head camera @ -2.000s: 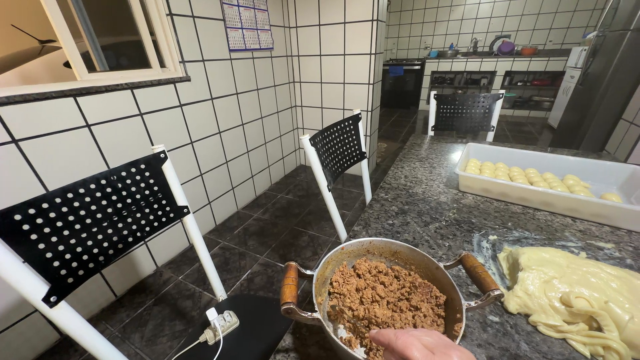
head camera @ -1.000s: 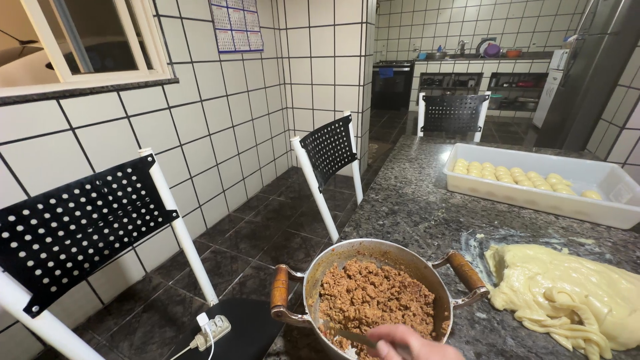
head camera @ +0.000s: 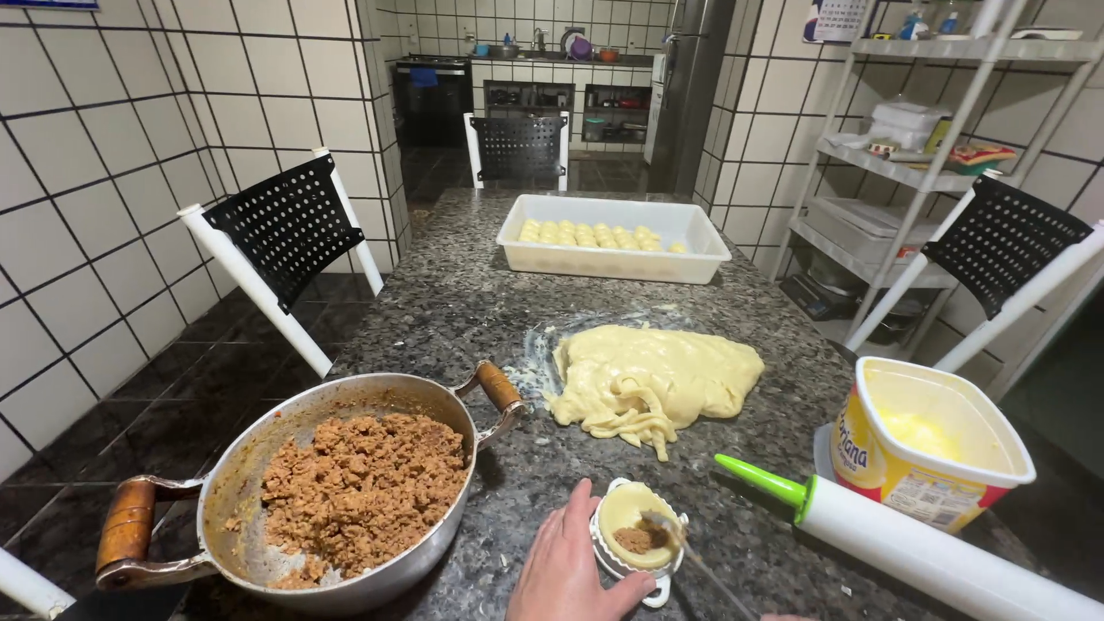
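Observation:
My left hand (head camera: pixel 565 565) lies around the left side of a small white mold (head camera: pixel 609 559) lined with a dough round (head camera: pixel 623 509). Some brown crumbly filling (head camera: pixel 640 539) sits in the dough, and the tip of a metal utensil (head camera: pixel 703 561), blurred, touches it. Of my right hand (head camera: pixel 780 617) only a sliver shows at the bottom edge, by the utensil's lower end; its grip is cut off. At left stands a metal pot (head camera: pixel 332 492) with wooden handles, holding ground filling (head camera: pixel 371 483). A heap of pale dough (head camera: pixel 660 375) lies on the granite table behind the mold.
A white tray (head camera: pixel 614 263) with rows of small dough pieces stands farther back. To the right are a rolling pin (head camera: pixel 914 543) with a green handle and a margarine tub (head camera: pixel 906 483). Chairs (head camera: pixel 289 233) flank the table; a shelf rack (head camera: pixel 914 177) stands at back right.
The view has swung right. Earlier a hand was at the pot's filling, holding a utensil one second ago; now the utensil's tip is in the dough-lined mold.

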